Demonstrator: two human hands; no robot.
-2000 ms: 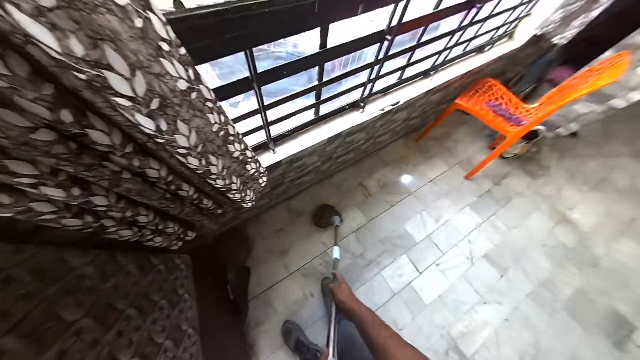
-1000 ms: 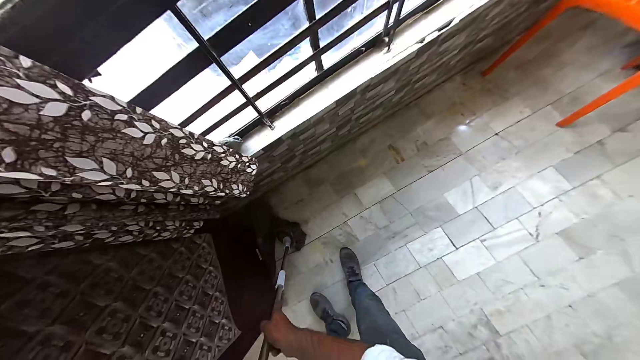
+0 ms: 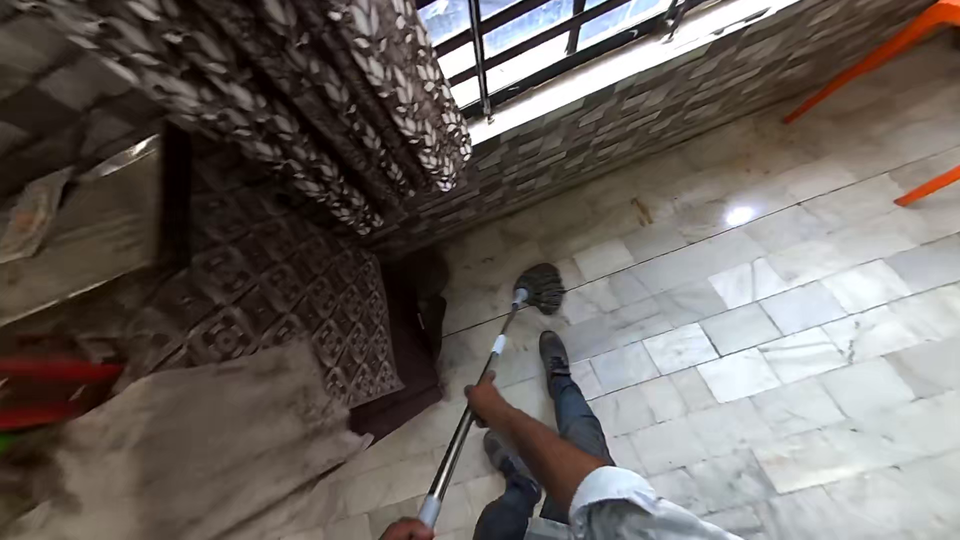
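A mop's metal pole (image 3: 456, 450) slants up from the bottom edge to a dark string mop head (image 3: 541, 289), which rests on the tiled floor just beyond my shoes. My right hand (image 3: 486, 397) is wrapped around the middle of the pole, below a pale joint. Lower down, at the bottom edge, my left hand (image 3: 409, 529) grips the pole by a light grey collar; only part of this hand shows. The mop strings are spread to the right of the pole's end.
A patterned curtain (image 3: 375, 97) hangs beside a barred window (image 3: 540, 45) over a stone-tiled wall (image 3: 600, 127). Dark patterned fabric (image 3: 285, 300) and a greyish cloth (image 3: 217, 442) cover furniture at left. Orange chair legs (image 3: 862, 71) stand at right. My shoes (image 3: 553, 352) are near the mop head.
The mop head has moved out from the dark corner beside the covered furniture onto the lighter tiles near my shoes. The view has shifted toward the left, showing more furniture.
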